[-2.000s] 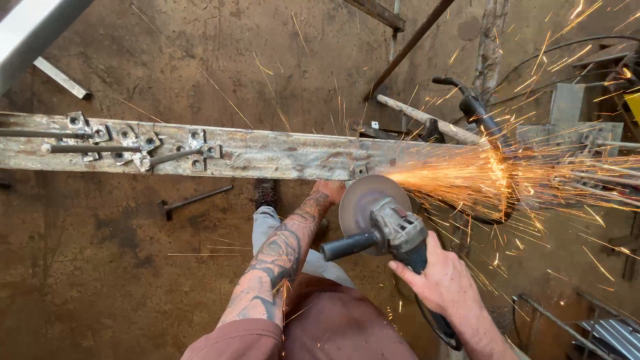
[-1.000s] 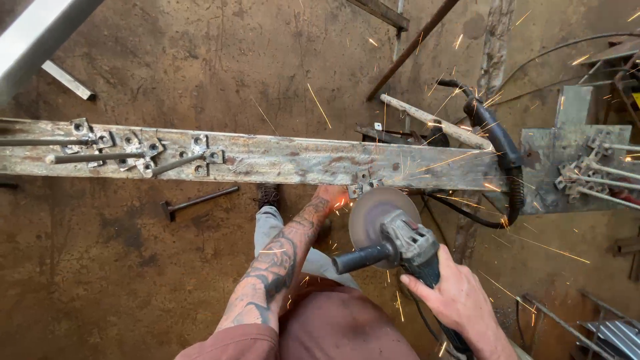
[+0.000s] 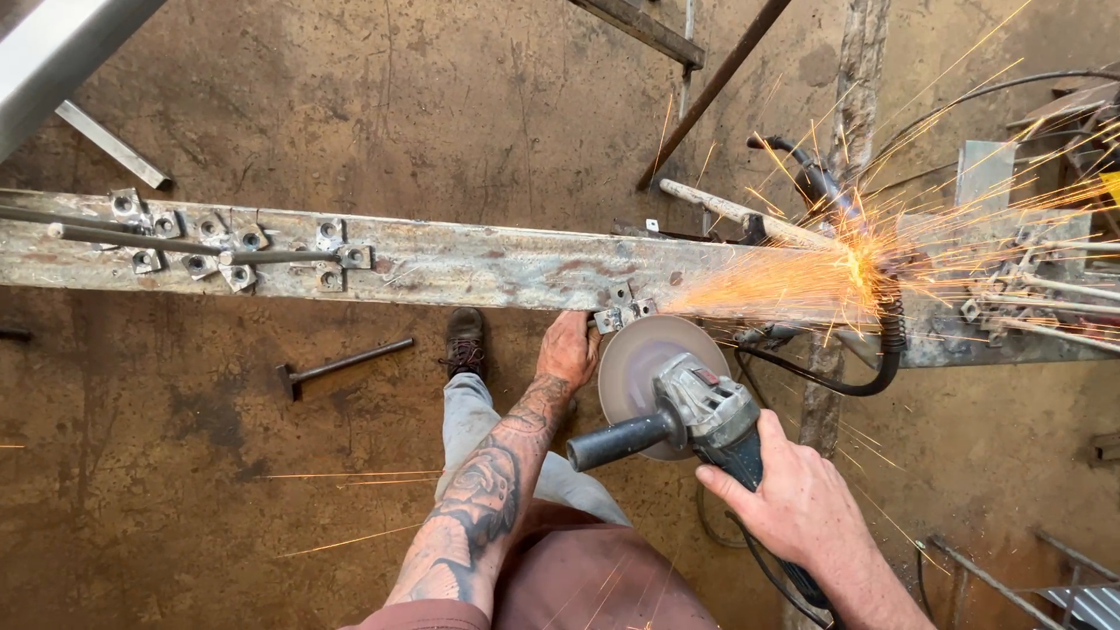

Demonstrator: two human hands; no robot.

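Note:
My right hand [image 3: 792,499] is closed around the body of an angle grinder [image 3: 709,402], whose side handle points left with no hand on it. The grinder's large disc [image 3: 661,376] meets a small metal bracket [image 3: 621,311] at the near edge of a long steel beam [image 3: 490,267]. Orange sparks stream right from there. Beside the bracket, my left hand [image 3: 569,350] grips something at the beam's edge; the fingers partly hide it, and it seems to be a rod joined to the bracket. Further left on the beam lie rods with square plates and nuts [image 3: 236,249].
A hammer [image 3: 341,363] lies on the floor at left, near my boot [image 3: 465,341]. A welding torch [image 3: 818,184] with its cable rests across the beam's right part. More rods [image 3: 1067,297] lie at far right. Steel bars [image 3: 717,92] stand beyond the beam.
The spark stream, heavy two seconds ago, thinned to scattered sparks one second ago and is dense again now. Both hands have stayed at about the same place, the right one still on the grinder.

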